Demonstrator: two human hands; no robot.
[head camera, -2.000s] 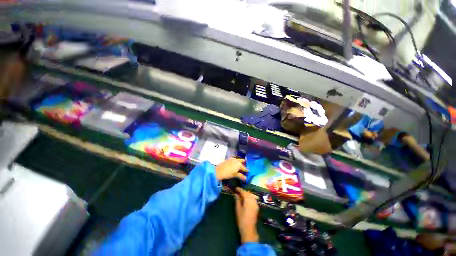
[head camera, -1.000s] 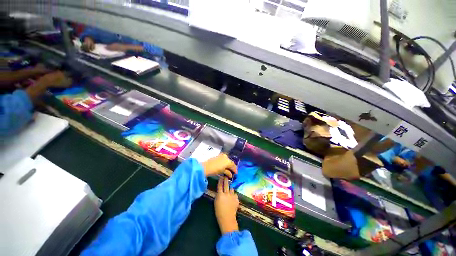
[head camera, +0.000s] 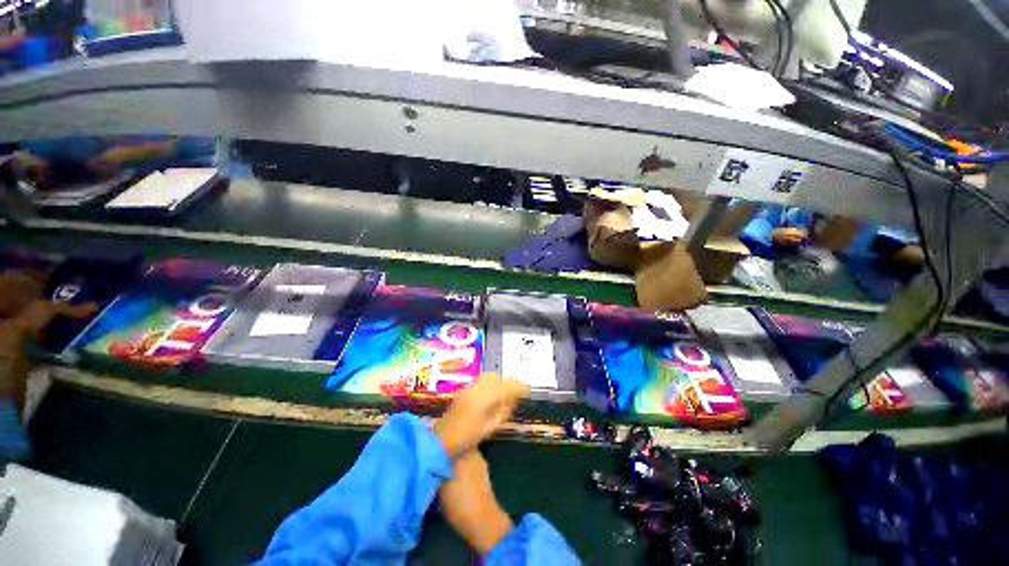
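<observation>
An open grey box base (head camera: 507, 315) lies on the green conveyor, with a white card (head camera: 529, 357) in its middle and a dark accessory strip (head camera: 586, 348) at its right end. Printed T10 lids (head camera: 415, 343) lie on both sides of it. My left hand (head camera: 484, 411) is at the base's near edge, above the worn rail. My right hand (head camera: 470, 503) is lower, its fingers hidden behind my left hand and wrist. Whether either hand holds anything cannot be told. Small black bagged accessories (head camera: 692, 503) lie in a pile to the right.
A white stack of sheets (head camera: 77, 525) is at lower left. A dark blue pile (head camera: 918, 498) is at far right. A grey overhead shelf (head camera: 443, 127) crosses above. An open brown carton (head camera: 669, 276) stands beyond the belt. Another person's hand (head camera: 22, 321) is at the left edge.
The view has shifted and levelled. My hands have moved from the dark accessory strip toward the base's near edge, and my right hand has dropped behind my left.
</observation>
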